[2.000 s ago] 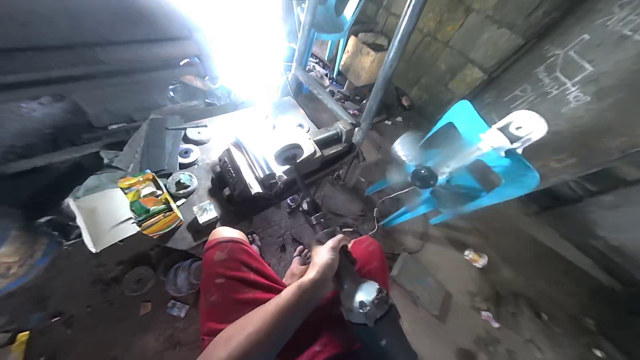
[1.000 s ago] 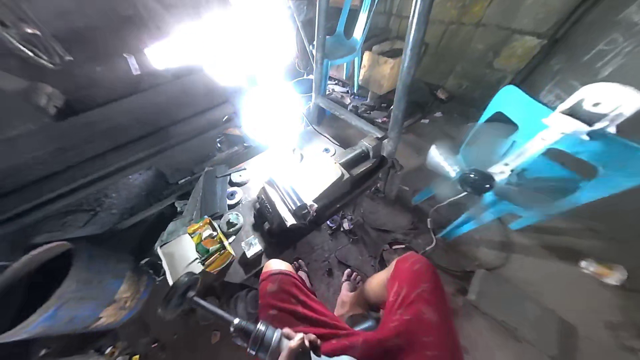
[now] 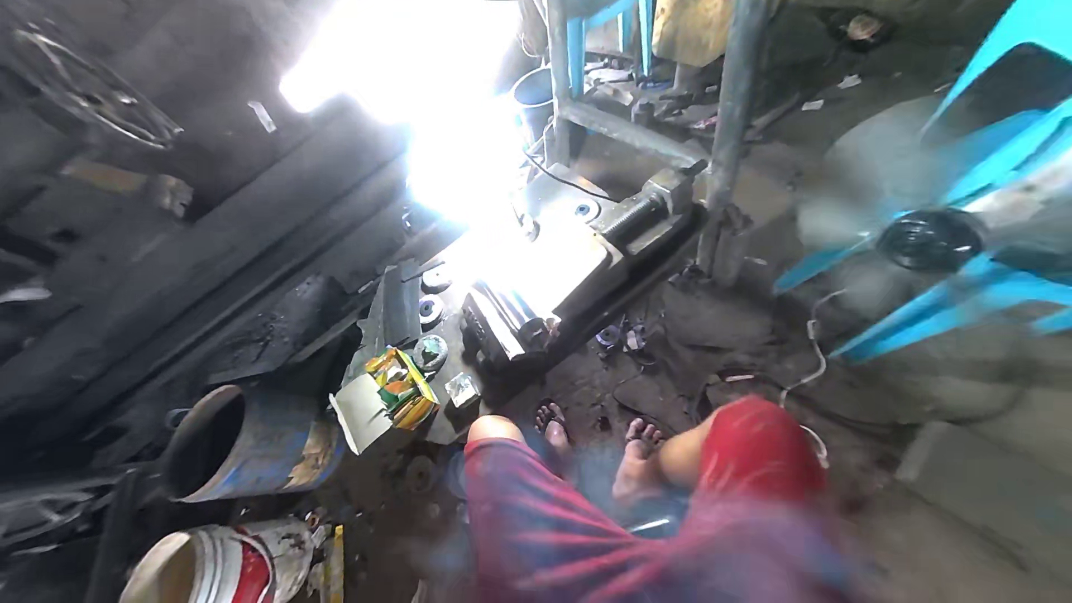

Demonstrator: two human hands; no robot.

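Observation:
Neither my left hand nor my right hand shows in the head view now. My knees in red shorts [image 3: 586,519] are in the lower middle, with sandalled feet [image 3: 641,444] between them. In front of them a machine vise [image 3: 578,268] lies on a low bench, partly washed out by glare. Grinding discs [image 3: 430,310] sit along the bench's left side, beside an opened cardboard box [image 3: 394,394] of yellow and green packets. A small pale box [image 3: 461,389] lies right of it. The die grinder seen earlier is out of view.
A fan [image 3: 930,241] spins at the right before a blue plastic chair [image 3: 904,318]. A metal post [image 3: 729,126] rises behind the vise. At left are a blue drum [image 3: 276,440], a white and red bucket [image 3: 243,565] and long dark beams [image 3: 209,251].
Two seconds ago a hand held a die grinder over my lap; one second ago the tool was at the lower left. Hand and tool have since left the view.

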